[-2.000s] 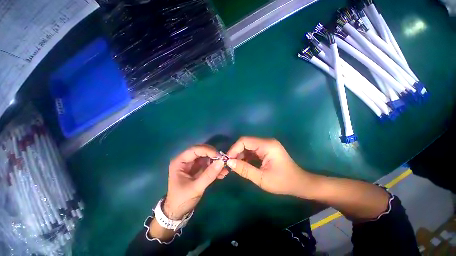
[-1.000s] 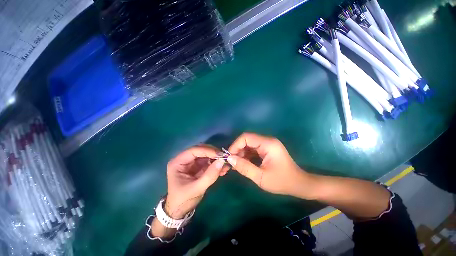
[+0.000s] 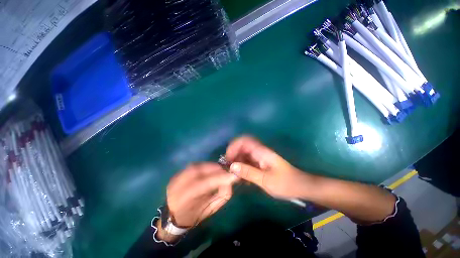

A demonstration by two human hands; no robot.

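My right hand [image 3: 267, 169] pinches a small bunch of dark and pale wire ends [image 3: 223, 160] between thumb and forefinger, above the green bench. My left hand [image 3: 199, 191], blurred, is turned with its back up and its fingers close against the right fingertips. Whether it grips anything is hidden. A short white piece, maybe the harness sleeve [image 3: 298, 202], shows below my right forearm; the rest of it is hidden. A fan of white wire harnesses [image 3: 370, 75] with blue ends lies on the bench at the right.
Bagged harnesses [image 3: 38, 176] lie at the left. A blue tray [image 3: 93, 83] and a film-wrapped black bundle [image 3: 171, 40] stand at the far edge by a metal rail [image 3: 270, 19]. A printed sheet [image 3: 30, 35] is at the upper left.
My left hand has rolled over and its fingers have left their earlier pinch at the wire ends. My right hand has stayed nearly in place. A white piece has appeared below my right forearm.
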